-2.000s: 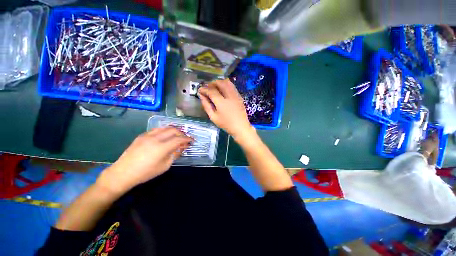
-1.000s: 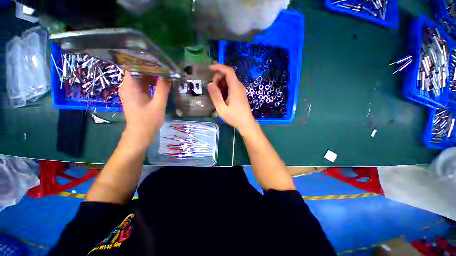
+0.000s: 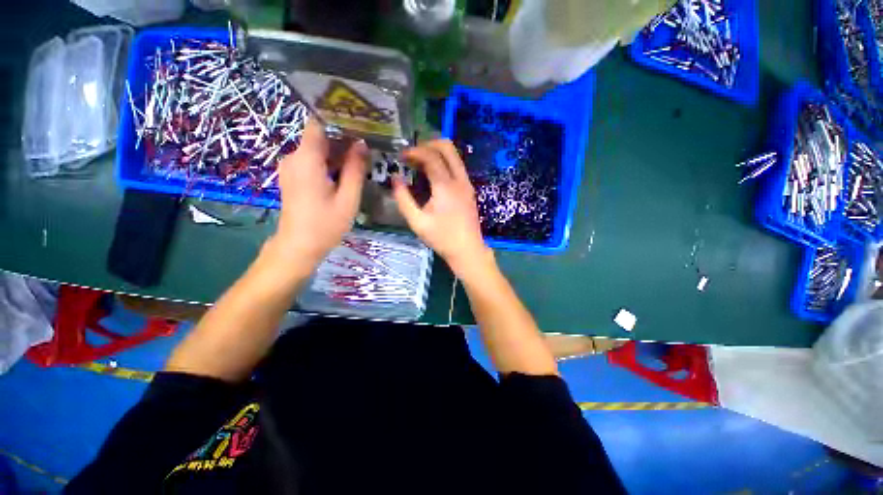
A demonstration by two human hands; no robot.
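The press fixture (image 3: 390,172) shows two small white squares with dark centres, below the clear press guard (image 3: 358,102) with its yellow warning triangle. My left hand (image 3: 319,193) is at the fixture's left side, thumb and fingers near the white squares. My right hand (image 3: 443,203) is at its right side, fingers bent over the fixture edge. Any small part between the fingertips is too small to see. The clear parts box (image 3: 424,280) holds a row of silvery and red-brown pins (image 3: 363,273) just below the hands.
The blue pin bin (image 3: 124,164) lies left of the press, the blue ring bin (image 3: 571,174) right. Clear boxes (image 3: 73,101) and a dark smartphone (image 3: 143,237) lie left. Blue bins of silver parts (image 3: 815,164), loose pins (image 3: 757,166) and a white scrap (image 3: 624,319) lie right.
My left hand has moved from the clear box, past the pin bin's right edge, to the fixture. My right hand stays beside the fixture. The camera view has shifted.
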